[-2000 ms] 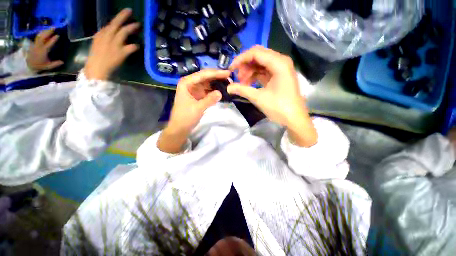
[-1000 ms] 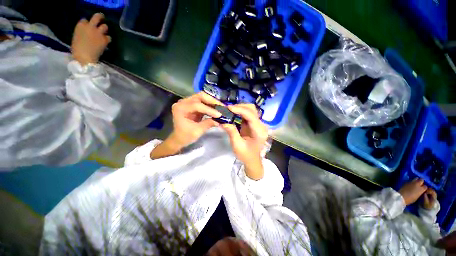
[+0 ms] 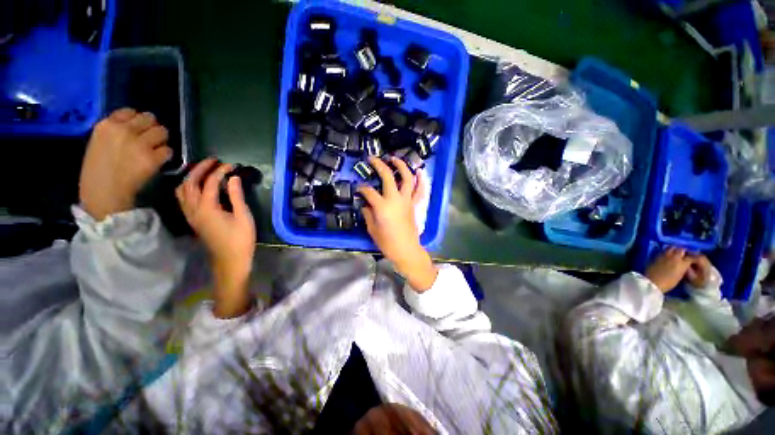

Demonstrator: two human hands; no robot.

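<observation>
The blue tray (image 3: 286, 183) in front of me holds many black housings (image 3: 365, 57) with silvery or white bands. My right hand (image 3: 391, 208) is over its lower right part, fingers spread and fingertips among the housings; no grip on one shows. My left hand (image 3: 217, 208) is left of the tray over the bench, palm side partly showing. A small black piece (image 3: 246, 174) is at its thumb and index fingertips; whether it is held or lies on the bench cannot be told.
A crinkled clear bag (image 3: 493, 174) stands right of the tray, over a lighter blue tray (image 3: 586, 238). A neighbour's fist (image 3: 123, 161) is close to my left hand, by a clear box (image 3: 183, 102). Another neighbour's hands (image 3: 676, 268) are at right.
My hands were together on a black housing below the tray. They have parted: my left hand moved left over the bench, my right hand into the tray. The camera view has turned.
</observation>
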